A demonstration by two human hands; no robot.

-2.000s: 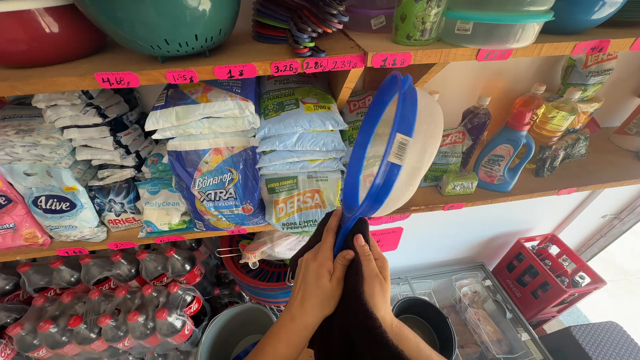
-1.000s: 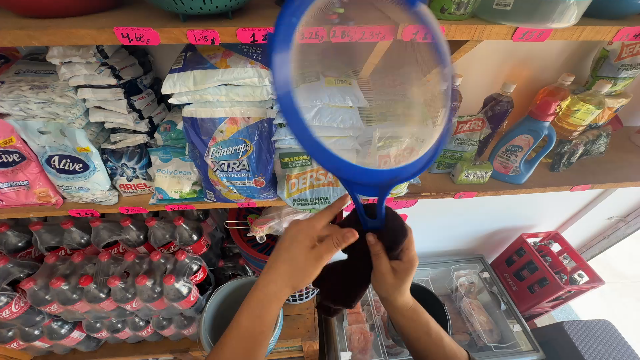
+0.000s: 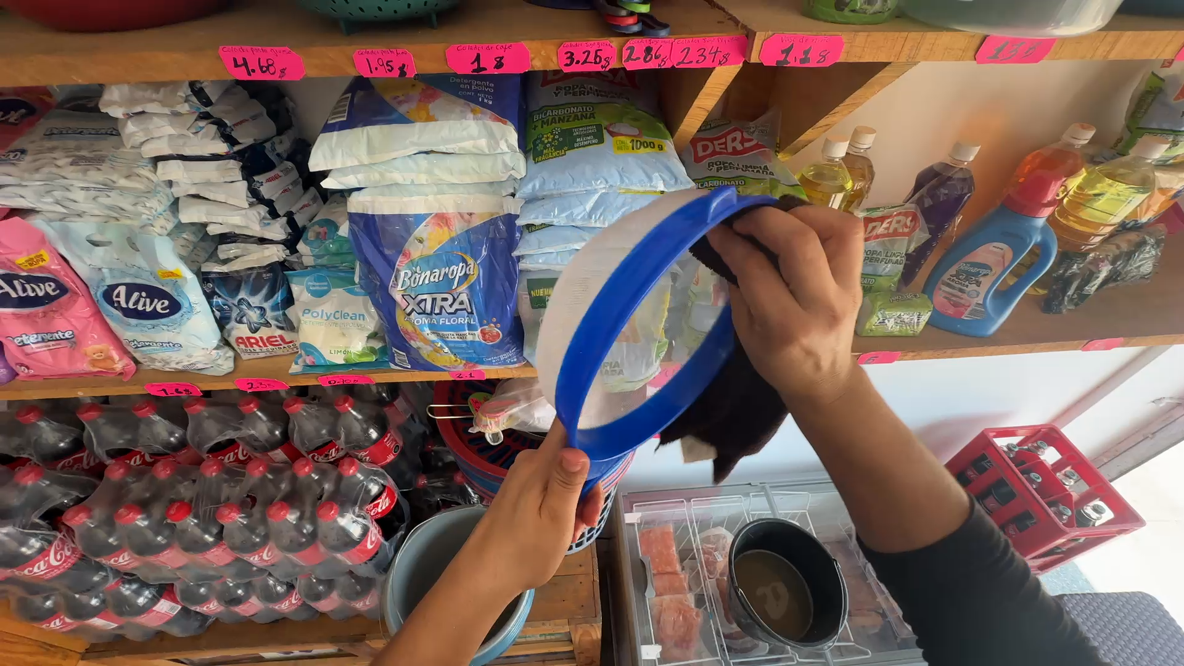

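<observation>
A round strainer with a blue plastic rim [image 3: 606, 347] and pale mesh is held up, tilted, before the shelf. My left hand [image 3: 541, 504] grips it at the lower left, around the handle end, which the fingers partly hide. On the rim's upper right, my right hand [image 3: 800, 287] presses a dark cloth [image 3: 731, 407], which hangs down behind the strainer. Behind these are bags of powder detergent [image 3: 439, 277].
Below stand shrink-wrapped cola bottles [image 3: 240, 518], a grey bucket [image 3: 416, 564], a glass-topped freezer [image 3: 680, 495] bearing a black pail of murky liquid [image 3: 786, 583], and a red bottle crate [image 3: 1045, 490]. Bottles, including a blue detergent jug [image 3: 990, 268], line the right of the wooden shelf [image 3: 971, 347].
The strainer has gone from upright, mesh facing me, to tilted. My right hand and the cloth have moved from the handle up to the rim's right side; my left hand now holds the handle end.
</observation>
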